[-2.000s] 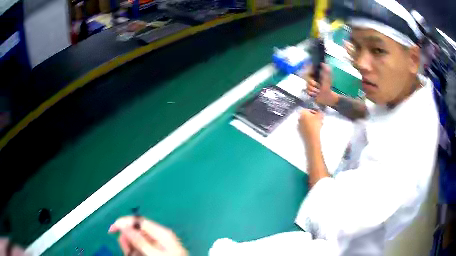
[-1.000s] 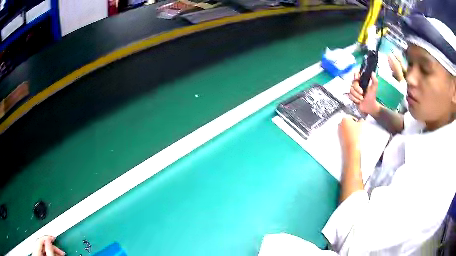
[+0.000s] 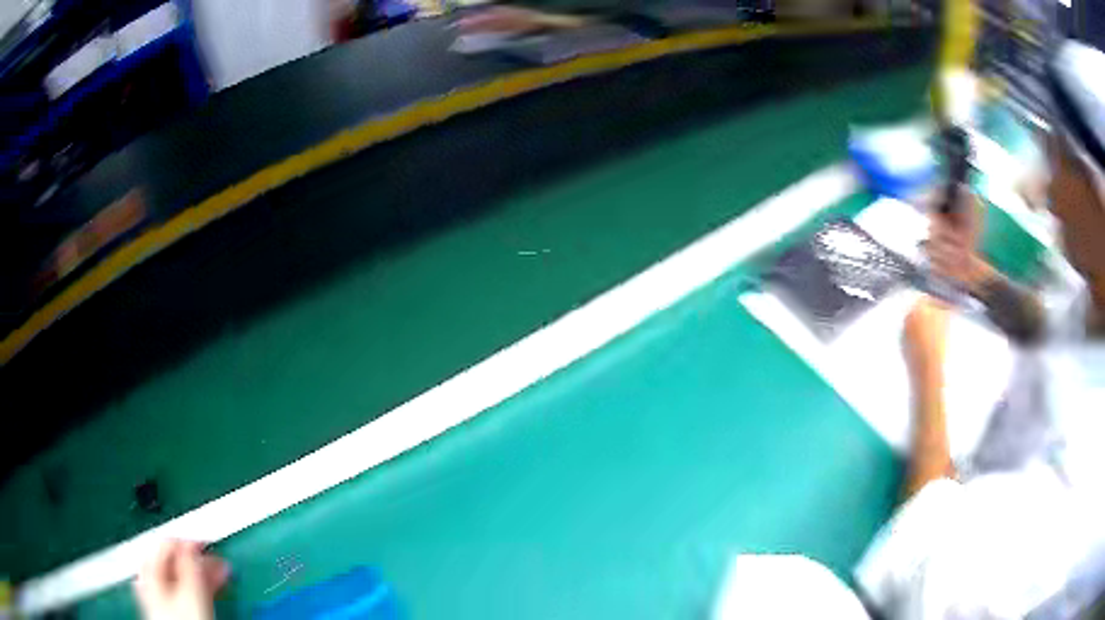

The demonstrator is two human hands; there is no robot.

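A bright blue sheet (image 3: 333,597) lies at the bottom edge, left of centre, cut off by the picture's rim. A few tiny dark bits (image 3: 286,569) lie on the green mat just above it. My left hand (image 3: 182,584) is at the lower left, by the white edge strip (image 3: 400,434). It is small, blurred and cut off, and I cannot tell whether it holds anything. A small black round unit (image 3: 147,494) is on the dark-green belt, beyond the strip and above my hand. A fainter dark one is left of it. My right hand is out of the picture.
A white-clothed person (image 3: 1006,533) is at the right, a hand (image 3: 954,242) around a dark upright tool (image 3: 956,164). Beside them are a black tray of silvery bits (image 3: 836,273) on a white sheet and a blue box (image 3: 894,158). A yellow-edged dark bench curves across the far side.
The view has shifted, moving the neighbour and tray rightward. My left hand has come in at the lower left, beside the strip. The hand with a small dark item seen two seconds ago is gone.
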